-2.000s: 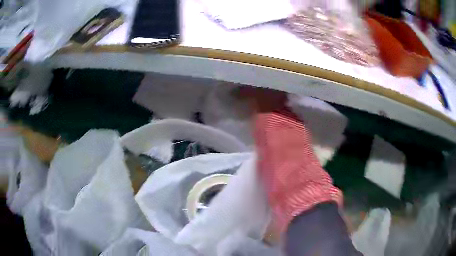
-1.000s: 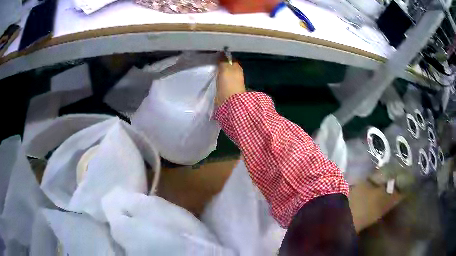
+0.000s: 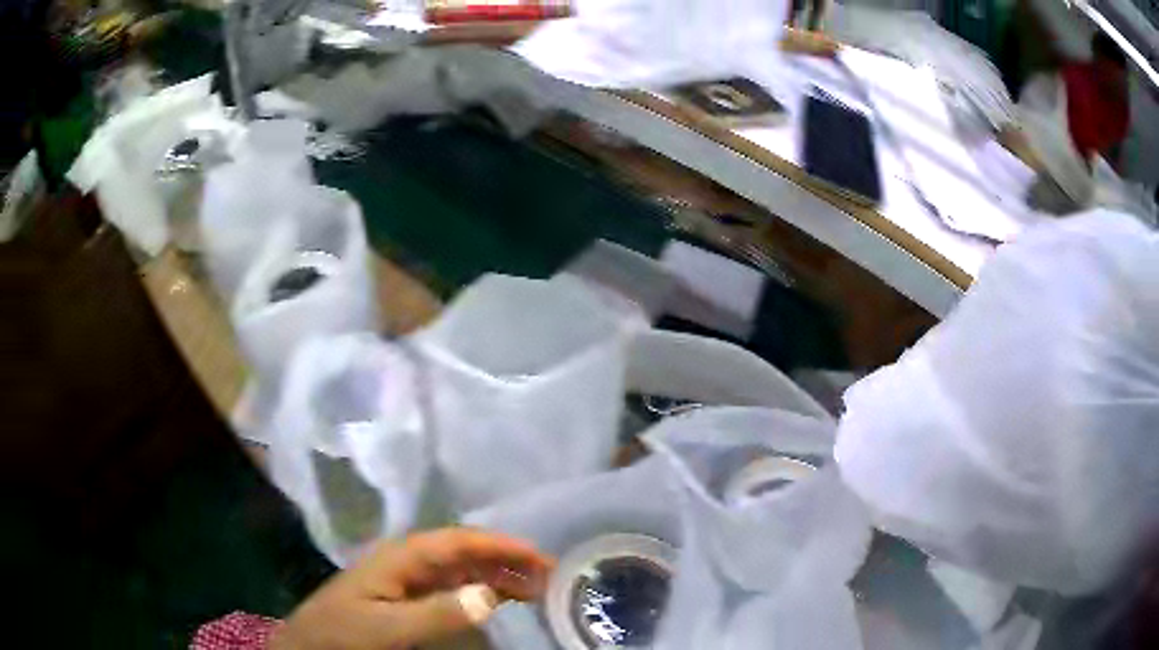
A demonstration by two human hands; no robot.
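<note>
My left hand (image 3: 394, 590) is at the bottom, fingers apart, fingertips beside a lamp unit (image 3: 616, 594) with a white ring and shiny dark centre. Whether they touch it is unclear. The unit sits in a white foam bag. Another foam bag (image 3: 750, 521) with a pale ring inside stands just right of it. A large, full-looking white foam bag (image 3: 1017, 394) fills the right side, raised near the shelf edge. My right hand cannot be seen; a dark reddish blur shows at the lower right edge.
Several foam bags (image 3: 508, 381) stand along the cardboard to the left, some with ringed units (image 3: 305, 276). The green belt (image 3: 508, 210) runs behind. The raised shelf (image 3: 813, 210) crosses behind at right, holding a black phone (image 3: 839, 146) and papers. Foam sheets (image 3: 712, 286) lie below it.
The view has swung left. My left hand has come in at the bottom. The right hand, earlier at a foam bag under the shelf, has left view; a large bag is now raised at right.
</note>
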